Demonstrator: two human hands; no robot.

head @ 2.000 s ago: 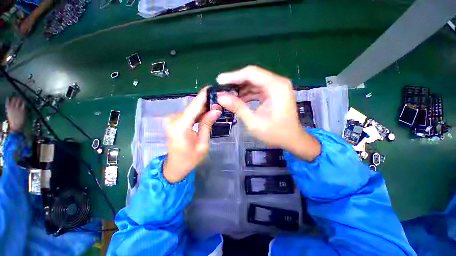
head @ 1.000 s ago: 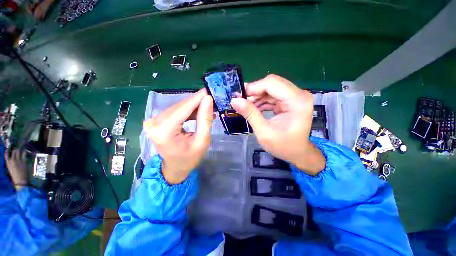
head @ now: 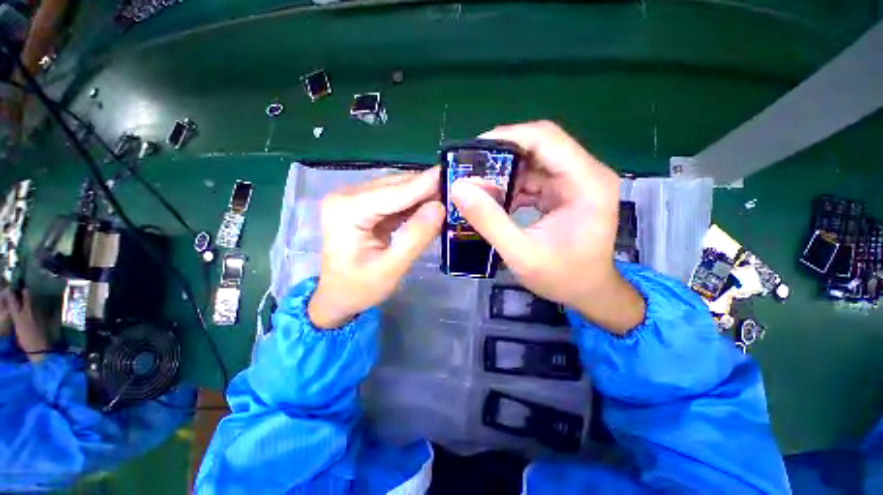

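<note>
A partly assembled phone (head: pixel 474 253) is held upright over the upper part of the tray. It has a black frame, a blue board in its upper part and a dark screen with a bright edge at its lower end. My left hand (head: pixel 380 237) grips its left side. My right hand (head: pixel 552 213) holds its right side, with the thumb lying on the board. The translucent compartment tray (head: pixel 416 363) lies below. Black phone housings (head: pixel 528 358) lie in its right column; the upper ones are partly hidden by my right hand.
Loose parts (head: pixel 728 276) lie right of the tray, with stacked dark pieces (head: pixel 840 249) further right. Boards with screens (head: pixel 229 280) lie on the left. A fan (head: pixel 141 362) and another person's hand (head: pixel 27 324) are at lower left. A grey post (head: pixel 804 101) slants at upper right.
The screen end, which hung below the tilted frame, now lies in line within it. The phone has turned more upright and moved slightly right in view. Both hands still hold it.
</note>
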